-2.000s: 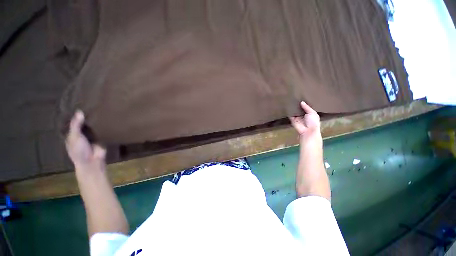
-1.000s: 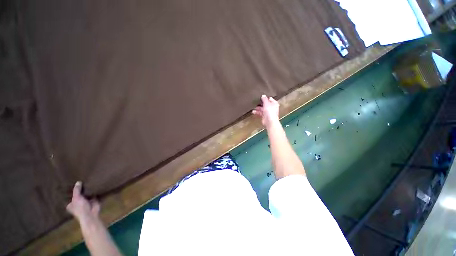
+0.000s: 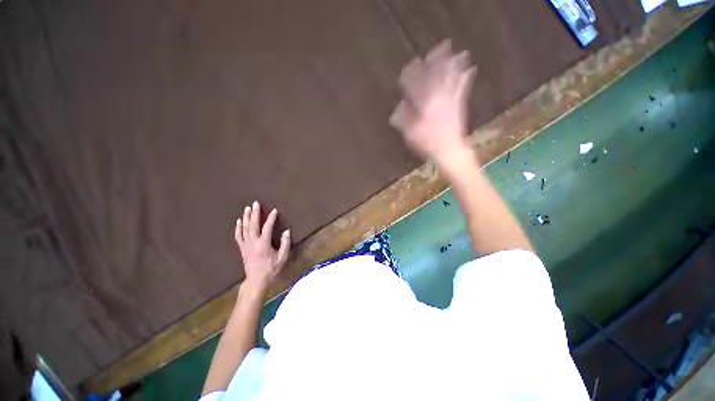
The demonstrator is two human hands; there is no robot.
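Note:
Dark brown fabric point(image 3: 196, 102) covers most of the table, with shallow creases at the left. Its near edge runs along the worn wooden border. My left hand point(image 3: 262, 244) rests flat on the fabric near this edge, fingers apart, holding nothing. My right hand point(image 3: 436, 98) is open and blurred over the fabric, further right, with nothing in it; whether it touches the cloth I cannot tell. A silver-white weight point(image 3: 576, 19) lies on the fabric at the upper right, cut by the frame edge.
The wooden table border point(image 3: 376, 210) runs diagonally from lower left to upper right. Small white sheets point(image 3: 652, 4) show at the top right edge. The green floor point(image 3: 619, 196) has scattered scraps. A pale flat object and blue parts point(image 3: 47, 387) stand at the lower left.
Both hands have let go of the fabric edge. My left hand has moved right and lies flat on the cloth; my right hand has lifted inward over it. The view has shifted.

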